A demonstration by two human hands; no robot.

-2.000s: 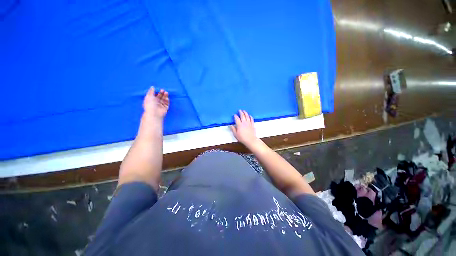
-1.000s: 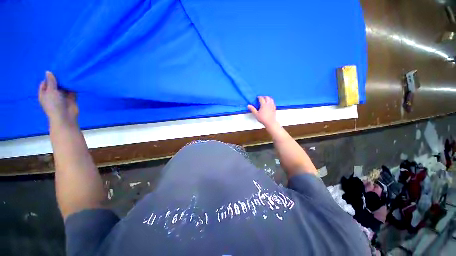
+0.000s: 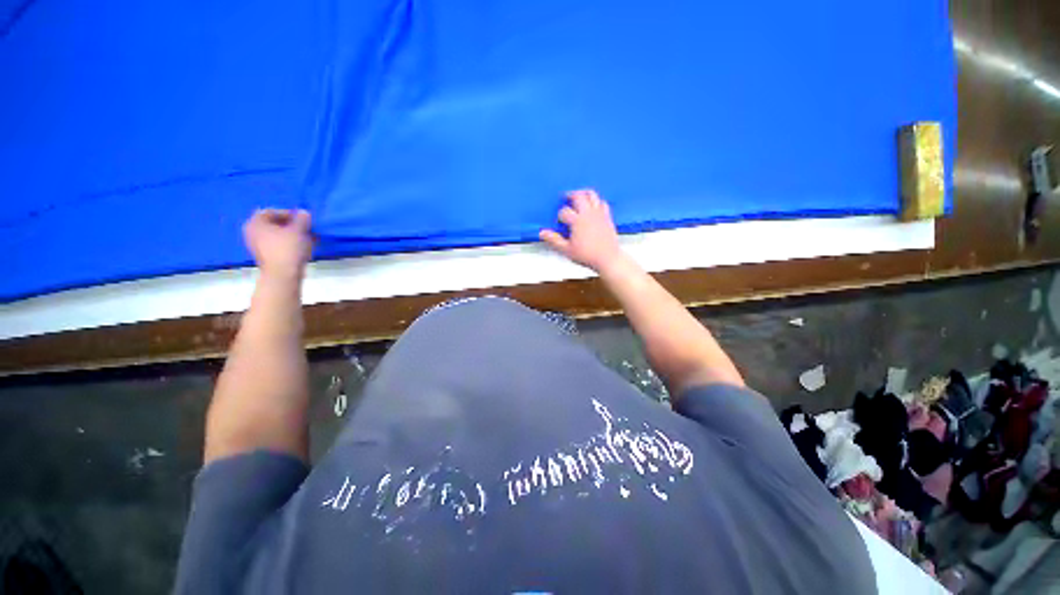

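The bright blue fabric ply lies over the table, with folds running up from my left hand. My left hand is closed on the fabric near its near edge. My right hand rests at the near edge with fingers bent and apart, thumb towards the left; no cloth shows gripped in it. White underlay paper shows as a strip along the near side, below the blue edge. A yellow brick-like fabric weight stands near the right end of the fabric.
The brown table runs on to the right, with a small dark item and white card on it. A pile of mixed scraps lies on the floor at lower right. Bits of scrap lie on the dark floor.
My left hand has moved right and slightly down with the fabric, and the raised cloth beside it now lies flatter. My right hand has opened from the fabric. The weight appears farther right.
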